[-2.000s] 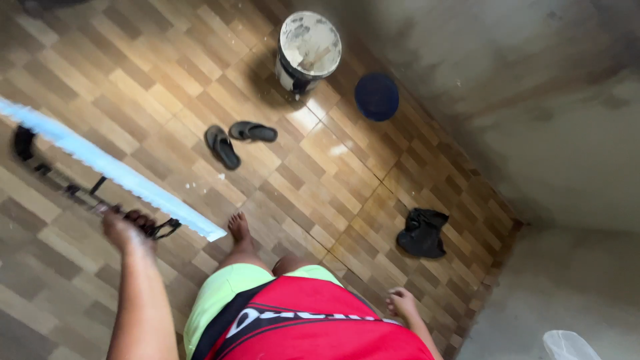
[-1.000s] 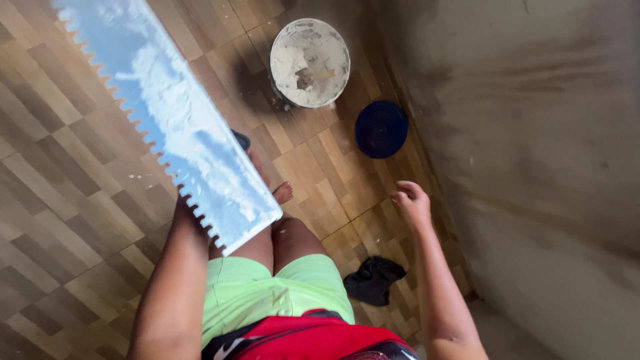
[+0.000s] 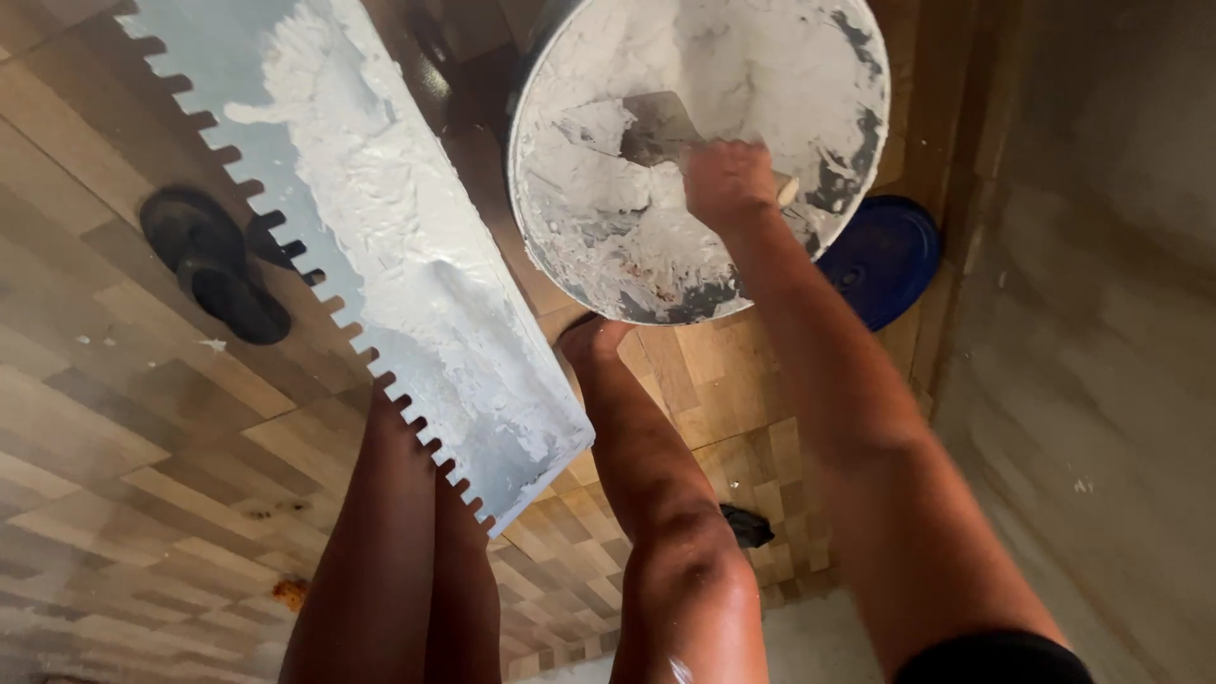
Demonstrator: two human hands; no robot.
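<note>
A large notched trowel (image 3: 418, 256) spans the left and centre of the head view, white paste spread over its blade and its teeth facing lower left. My left hand is hidden behind that blade, on the handle side. My right hand (image 3: 731, 180) grips a putty knife by its handle, of which a pale end shows. The knife's metal blade (image 3: 655, 128) lies against white paste (image 3: 608, 190) inside a round bucket (image 3: 518, 180). The trowel's edge is just left of the bucket.
A blue round lid (image 3: 888, 256) lies beside the bucket, near the wall (image 3: 1092, 332). Dark flip-flops (image 3: 214, 266) rest on the wood-patterned tile floor (image 3: 171, 456) at left. A black item (image 3: 748, 525) lies behind my bent leg (image 3: 684, 532).
My right hand, empty one second ago, now holds a putty knife in the bucket. The view has come much closer to the bucket. White paste shows more thickly on the trowel.
</note>
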